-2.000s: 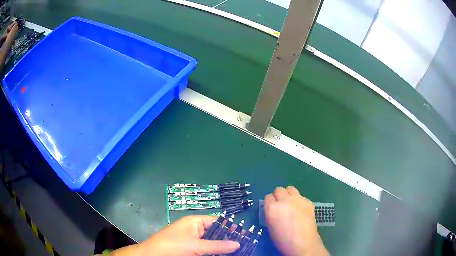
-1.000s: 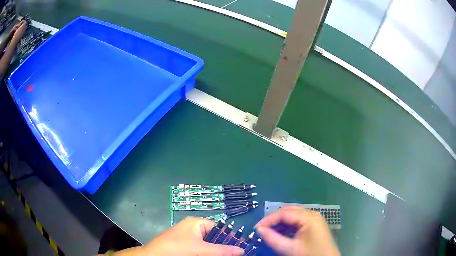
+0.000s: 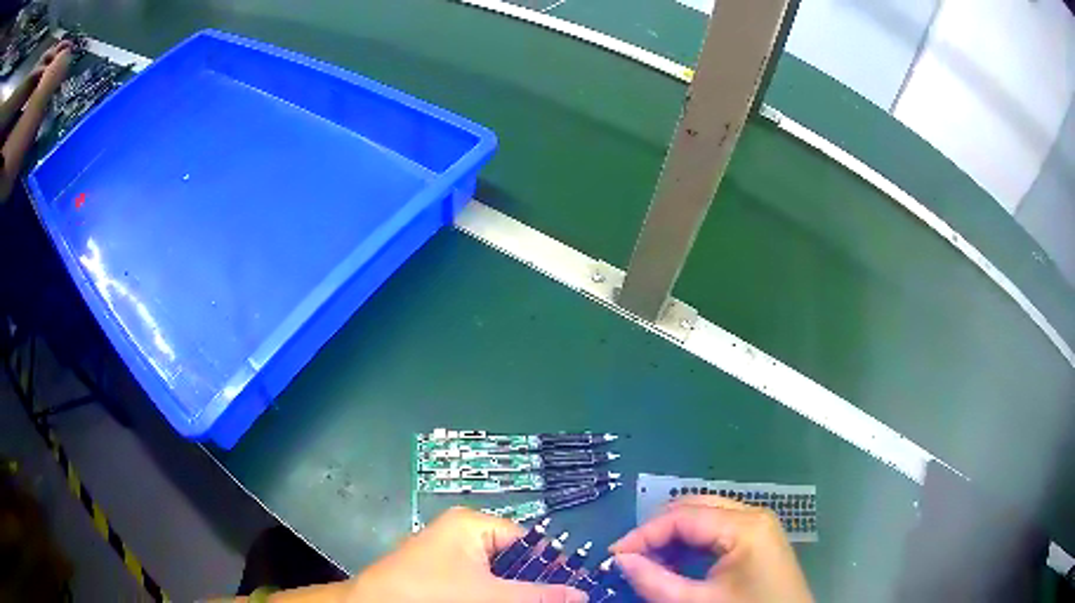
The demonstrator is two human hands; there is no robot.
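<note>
My left hand (image 3: 454,565) is at the bottom centre, closed around several black body sections (image 3: 548,557) with pale tips, fanned out to the right. My right hand (image 3: 713,554) is just right of them, thumb and forefinger pinched at one pale tip (image 3: 607,564); whether a small piece is between the fingers cannot be told. A joined row of circuit board assemblies (image 3: 483,462), green at left and black at right, lies just above my left hand. A backing sheet (image 3: 796,509) with a grid of black pieces lies behind my right hand, partly hidden by it.
A large blue tray (image 3: 254,224) stands at the left on the green bench (image 3: 389,353). An upright metal post (image 3: 707,165) rises from the white edging strip (image 3: 790,398). Another person's hand (image 3: 50,65) and piled assemblies (image 3: 88,94) show at the far left.
My right hand has moved left from over the backing sheet to the tips at my left hand, uncovering more of the sheet. The whole view has shifted slightly.
</note>
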